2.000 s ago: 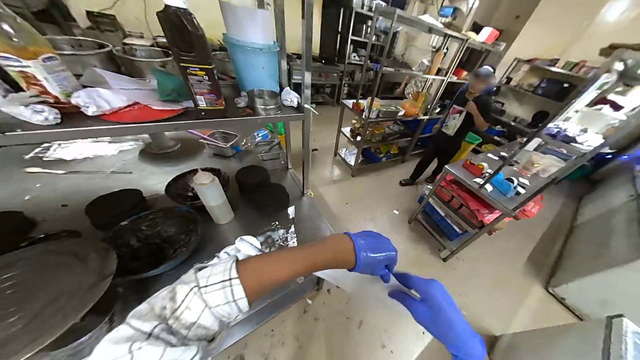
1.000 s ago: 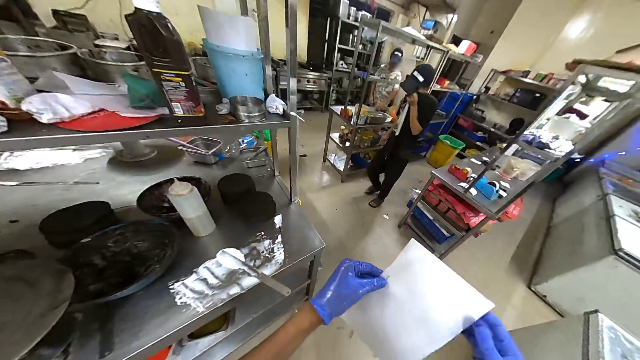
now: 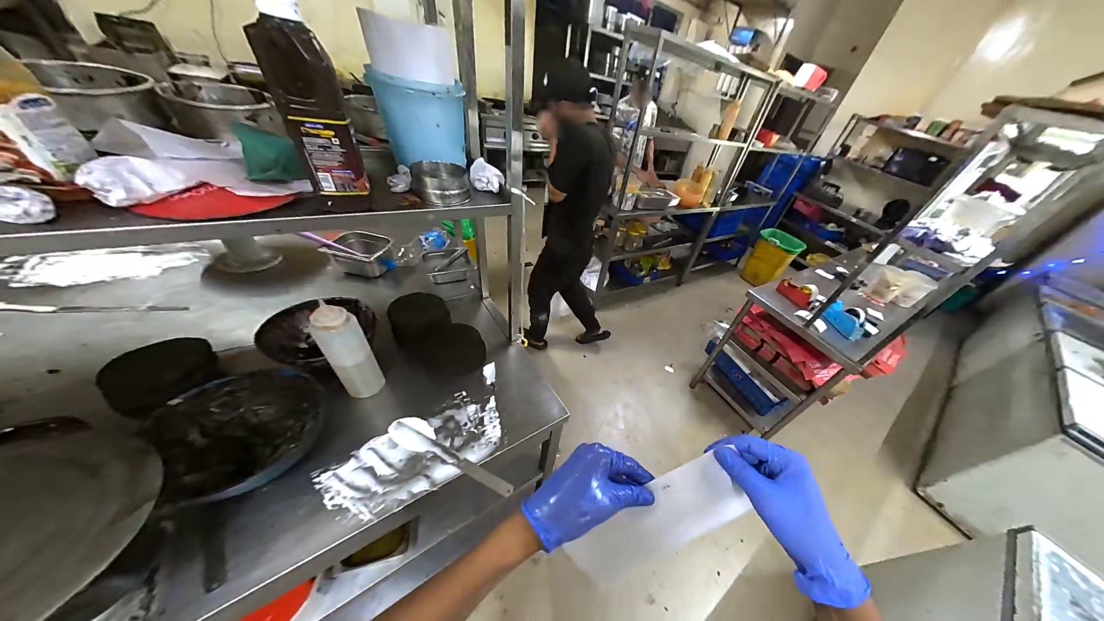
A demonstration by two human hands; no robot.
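A translucent white paper sheet (image 3: 664, 522) hangs between my hands, past the edge of the steel table. My left hand (image 3: 595, 487), in a wet blue glove, pinches its left part between thumb and fingers. Its upper right corner is gripped by my gloved right hand (image 3: 776, 496). On the table to the left, a spoon (image 3: 448, 454) lies across smeared white cream (image 3: 375, 479). Beyond it are a squeeze bottle (image 3: 347, 352) and round dark cakes (image 3: 444, 345). A large bowl (image 3: 233, 427) holds dark chocolate-like stuff.
The steel table (image 3: 517, 392) stands at left beneath a shelf (image 3: 414, 216) with a dark bottle (image 3: 310, 112) and a blue bucket (image 3: 420, 116). A person in black (image 3: 573, 198) is beside a rack in the aisle. A low steel trolley (image 3: 776, 345) and white chest units (image 3: 1000, 423) stand right.
The sheet, broad and opaque white one second ago, now shows as a narrower translucent piece between my hands. The person in black has moved left in view.
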